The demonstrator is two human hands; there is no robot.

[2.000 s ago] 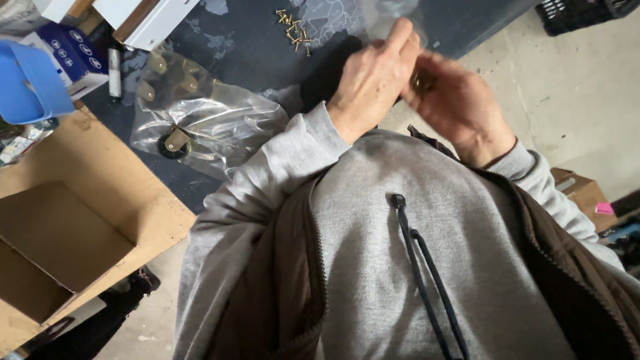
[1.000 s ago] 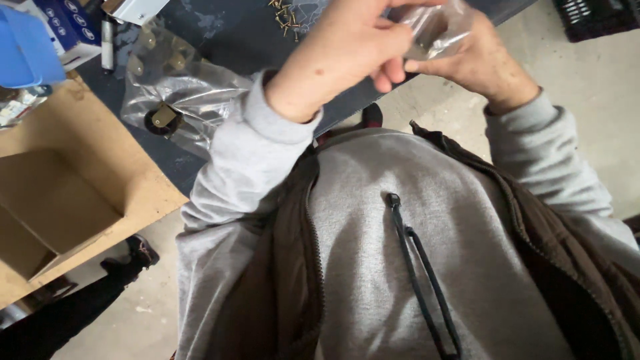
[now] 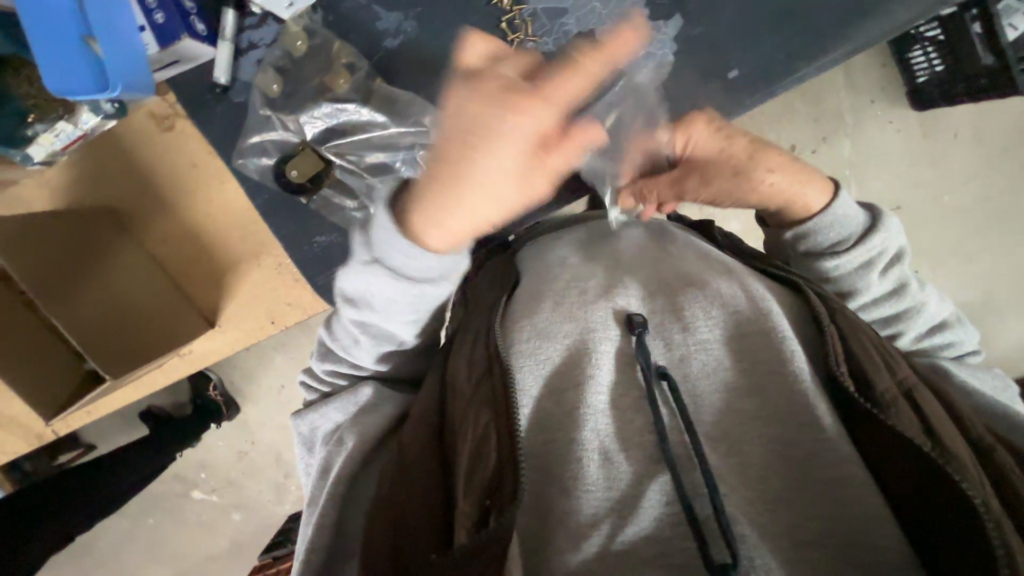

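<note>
My right hand (image 3: 712, 164) pinches the lower end of a small clear plastic bag (image 3: 632, 104) between thumb and fingers, over the edge of the dark tabletop. My left hand (image 3: 512, 144), blurred by motion, is to the left of that bag with its fingers apart, and I see nothing in it. Several brass-coloured screws (image 3: 516, 20) lie loose on the table beyond my left hand. Left of my left hand lies a larger clear plastic bag (image 3: 360, 120) with a caster with a black wheel (image 3: 302, 170) and other metal parts in or under it.
An open cardboard box (image 3: 112, 288) stands at the left, with a blue plastic bin (image 3: 88, 48) above it. A marker (image 3: 226, 46) lies beside a blue and white box (image 3: 178, 32). A black plastic crate (image 3: 956, 56) is at the upper right. Another person's leg and shoe (image 3: 210, 398) show lower left.
A second ago both hands were at the small bag; my left hand has come away from it. My right hand has moved down toward my body with the bag.
</note>
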